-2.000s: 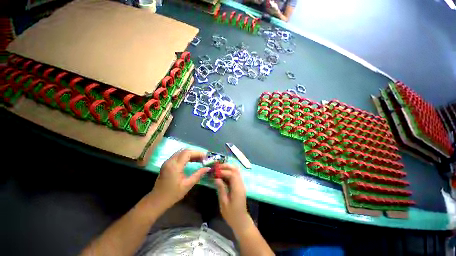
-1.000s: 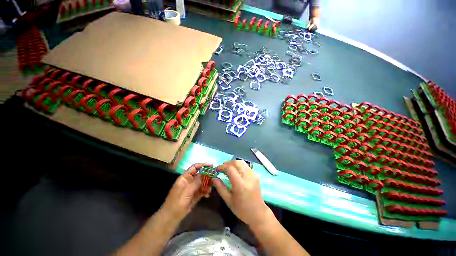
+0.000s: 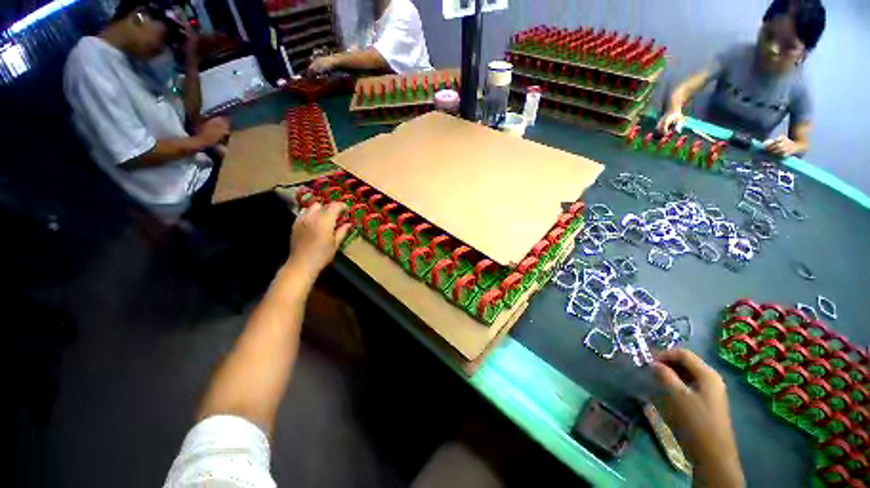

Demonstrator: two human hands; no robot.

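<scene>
My left hand (image 3: 320, 236) is at the left end of the rows of red-looped green circuit board modules (image 3: 441, 274), its fingertips on a module; whether it grips it is hidden. My right hand (image 3: 694, 396) is at the near edge of the loose pile of thin silver-white frames (image 3: 603, 303), thumb and fingers closed on one frame (image 3: 641, 349). The small black square fixture (image 3: 603, 426) lies on the table edge, left of my right hand. The slim pale hand tool (image 3: 666, 437) lies beside it, partly behind my right hand.
A brown cardboard sheet (image 3: 467, 181) covers part of the module rows. More modules (image 3: 797, 367) stand at right. Bottles (image 3: 497, 95), a pale pink roll (image 3: 445, 101) and stacked module layers (image 3: 584, 81) are behind. People sit at left (image 3: 134, 124), at the back, and at right (image 3: 754, 100).
The view has swung left. My hands have parted from the module held between them. My left hand has moved to the module rows, my right hand to the frames.
</scene>
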